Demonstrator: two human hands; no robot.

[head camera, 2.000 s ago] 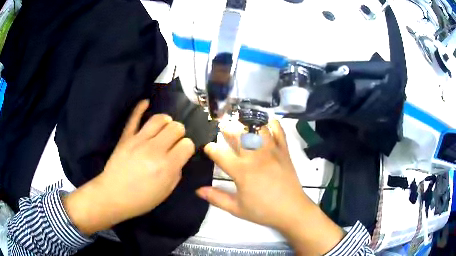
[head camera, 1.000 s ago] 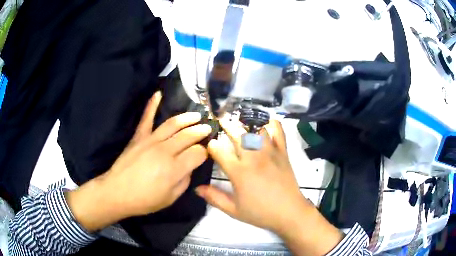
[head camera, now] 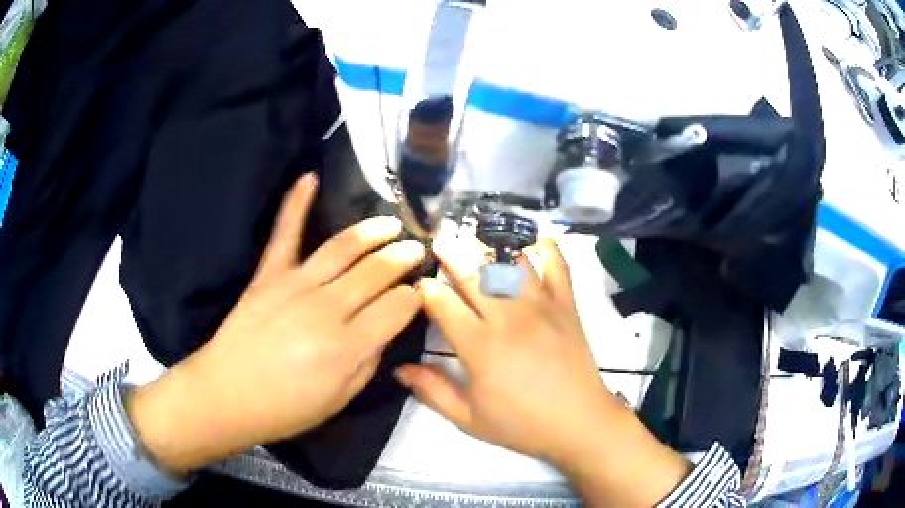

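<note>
The black garment [head camera: 208,149] lies heaped left of the needle and under my left hand, down to the table's front edge. My left hand [head camera: 298,317] lies flat on the cloth, fingertips beside the needle area, index finger spread away. My right hand [head camera: 516,367] rests just right of the needle, fingertips at the cloth's edge and partly hidden behind the tension dial [head camera: 506,233]. The white sewing machine head [head camera: 506,149] has a blue stripe and a shiny take-up lever guard [head camera: 432,129]. The needle and presser foot are mostly hidden.
A black cloth bundle [head camera: 714,198] hangs on the machine at right, with a dark green scrap [head camera: 620,266] beneath. Small black scraps [head camera: 829,377] lie at far right. A tape measure [head camera: 437,493] runs along the table's front edge. A dark control panel [head camera: 893,295] is at the right.
My left hand has moved right and slightly up to the needle, and its fingers lie flatter over the cloth edge. The cloth's lower end has shifted. My right hand has barely moved.
</note>
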